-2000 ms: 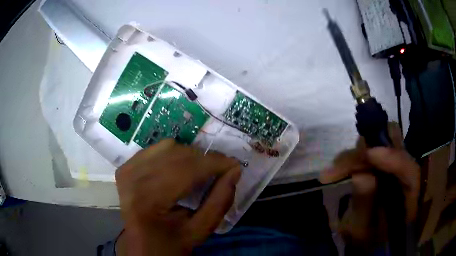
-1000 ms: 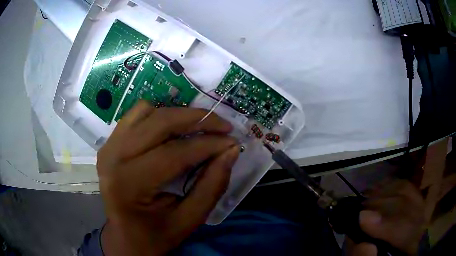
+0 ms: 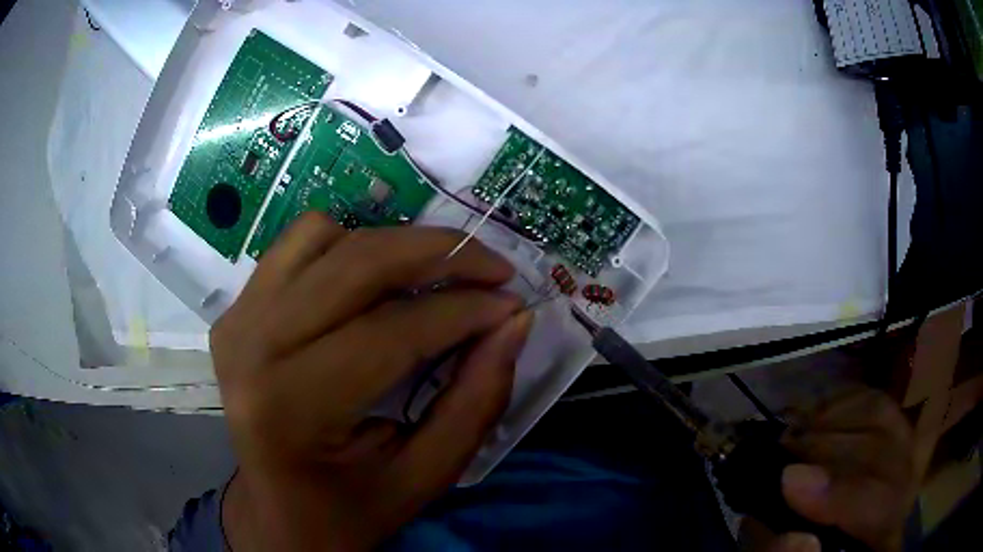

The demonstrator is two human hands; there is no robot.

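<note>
My left hand [image 3: 367, 367] pinches a thin wire between thumb and forefinger over the white housing [image 3: 636, 243]; the wire's end points at the two reddish-copper coils [image 3: 564, 280]. A thin whitish strand also rises from near the fingers over the small circuit board [image 3: 555, 199]. My right hand [image 3: 852, 469] holds the soldering iron [image 3: 647, 372] by its black handle. The iron's tip lies just below the coils, close to the wire's end; I cannot tell if they touch. My left hand hides part of the housing and of the middle circuit board [image 3: 356, 178].
The end circuit board [image 3: 232, 151] lies at the housing's far left. A dark cable with a black connector [image 3: 388, 135] runs between boards. A long white bar [image 3: 140, 32] is at upper left. The soldering station [image 3: 875, 38] and its black cord [image 3: 891, 194] are at upper right.
The soldering iron has come down from the upper right to beside the coils. My left hand now holds a wire towards the coils. The housing appears slightly higher and further left in view.
</note>
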